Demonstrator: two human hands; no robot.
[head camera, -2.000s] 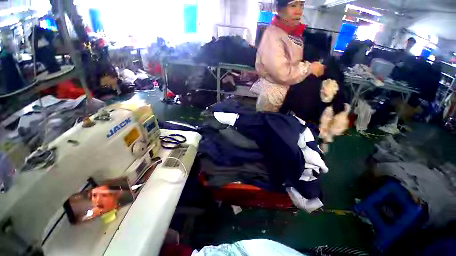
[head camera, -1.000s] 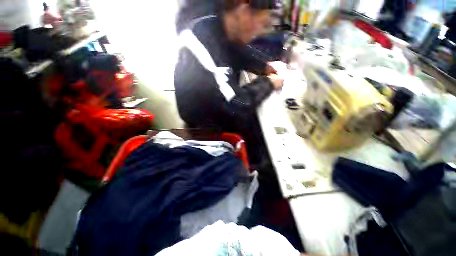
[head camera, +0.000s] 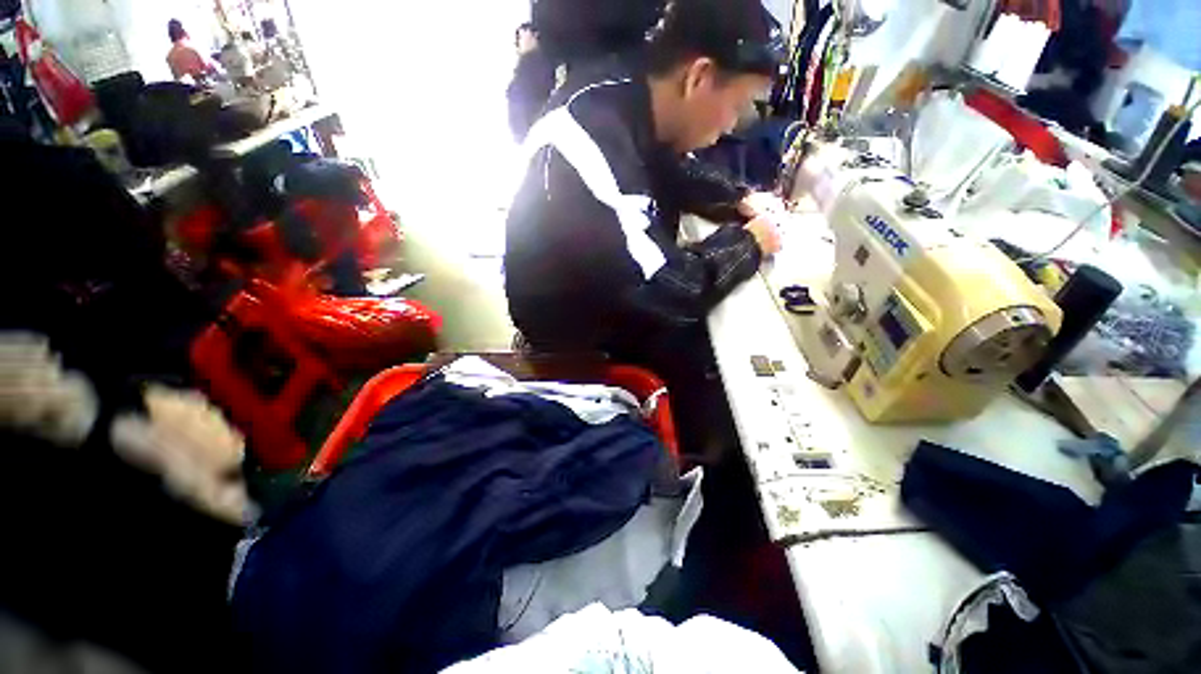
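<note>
Neither of my hands is in view. Nearest in front of me, a work bin with a red-orange rim (head camera: 353, 419) is heaped with navy and grey garments (head camera: 461, 474) with white parts. A pale printed cloth (head camera: 619, 645) shows at the bottom edge. On the right, a dark navy and grey garment with a white edge (head camera: 981, 507) lies on the white machine table (head camera: 850, 579).
A person in a black jacket with white stripes (head camera: 593, 231) sits at the neighbouring yellowish JACK machine (head camera: 929, 310). Black-handled scissors (head camera: 797, 299) lie on that table. Red bundles (head camera: 270, 356) stand at left. Dark cloth with blurred cream fluffy parts (head camera: 185, 441) fills the near left.
My view has swung left from my machine and phone to the bin and neighbouring machine. Since one second ago, the scene has shifted slightly right, and cream fluffy parts have appeared at left.
</note>
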